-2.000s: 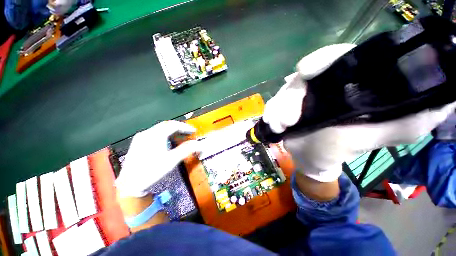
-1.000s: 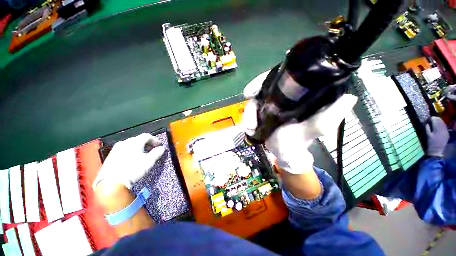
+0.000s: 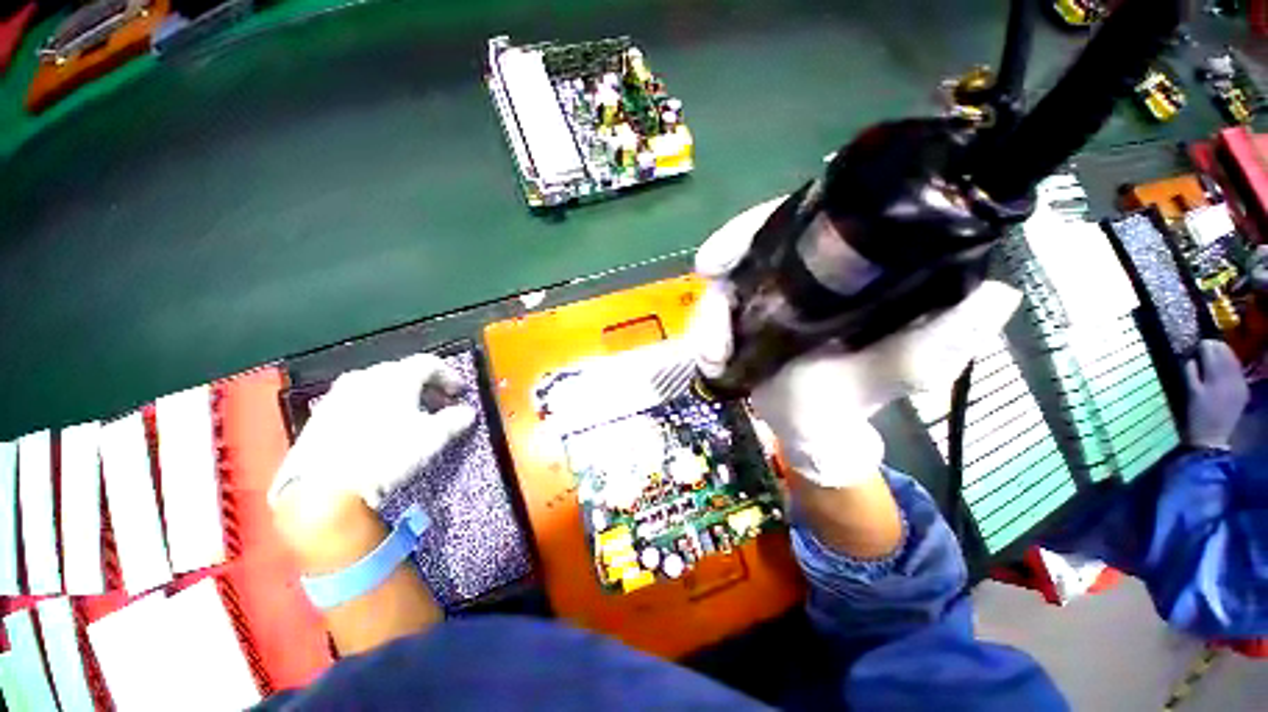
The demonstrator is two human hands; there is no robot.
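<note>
A green circuit board [image 3: 675, 508] lies on the orange fixture [image 3: 556, 577], with a pale silver heatsink [image 3: 605, 390] along its far edge. My right hand [image 3: 821, 403], in a white glove, is shut around the black electric screwdriver [image 3: 869, 257]. Its tip is at the right end of the heatsink, and the hand and tool hide the exact contact. My left hand [image 3: 369, 438], gloved with a blue wrist strap, is over the speckled screw tray [image 3: 480, 536], fingers curled. Whether it pinches a screw cannot be told.
A finished board [image 3: 591, 118] sits on the green belt [image 3: 334, 195] beyond the fixture. Pale strips [image 3: 188, 459] lie on a red board [image 3: 264, 556] at left. More pale strips [image 3: 1015, 445] are at right. Another worker's gloved hand [image 3: 1217, 397] is at the right edge. A dark cable hangs beside my right hand.
My left hand has moved from the heatsink's left end to the screw tray. The screwdriver has swung from lying nearly flat to a steeper tilt. The finished board appears farther right.
</note>
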